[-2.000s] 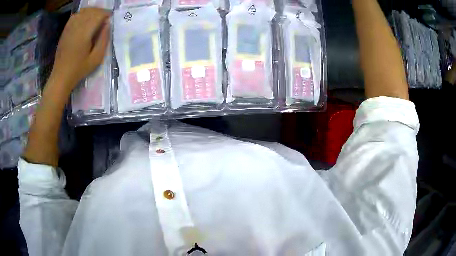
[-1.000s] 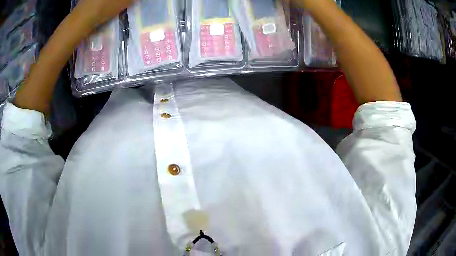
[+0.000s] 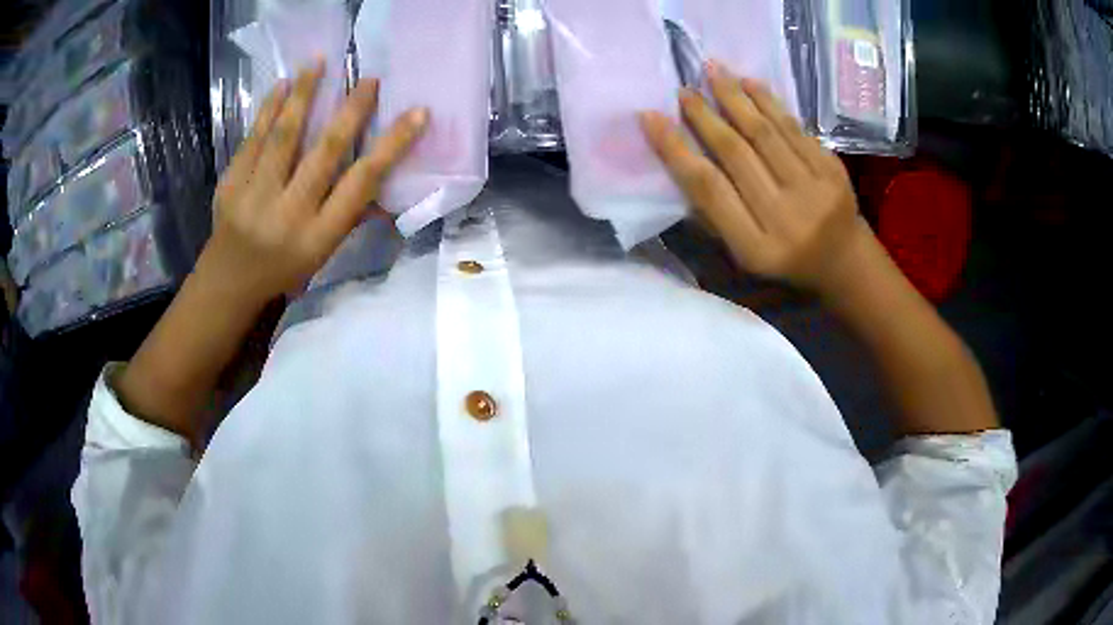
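The clear blister tray [image 3: 531, 128] is cut off by the top edge. Several phones in frosted poly bags lie over it, pale pink sides up. Two inner ones, left [image 3: 427, 73] and right [image 3: 616, 98], overhang its near edge. My left hand [image 3: 275, 208] lies over the left bagged phones, fingers spread, thumb on the inner one. My right hand [image 3: 781, 202] lies likewise over the right ones. Neither hand is visibly closed around a phone. A bagged phone [image 3: 860, 73] with a white label sits face up in the far-right pocket. A tray pocket shows uncovered between the inner phones.
A stack of filled trays [image 3: 92, 183] stands at the left. A red object [image 3: 924, 232] is below the tray's right end, beside my right forearm. Stacked clear-edged trays [image 3: 1080, 73] are at the upper right edge. My white shirt fills the lower middle.
Both hands have come down into view over the tray's near side. Bagged phones now lie pale side up under them, where face-up phones showed. The tray appears farther right.
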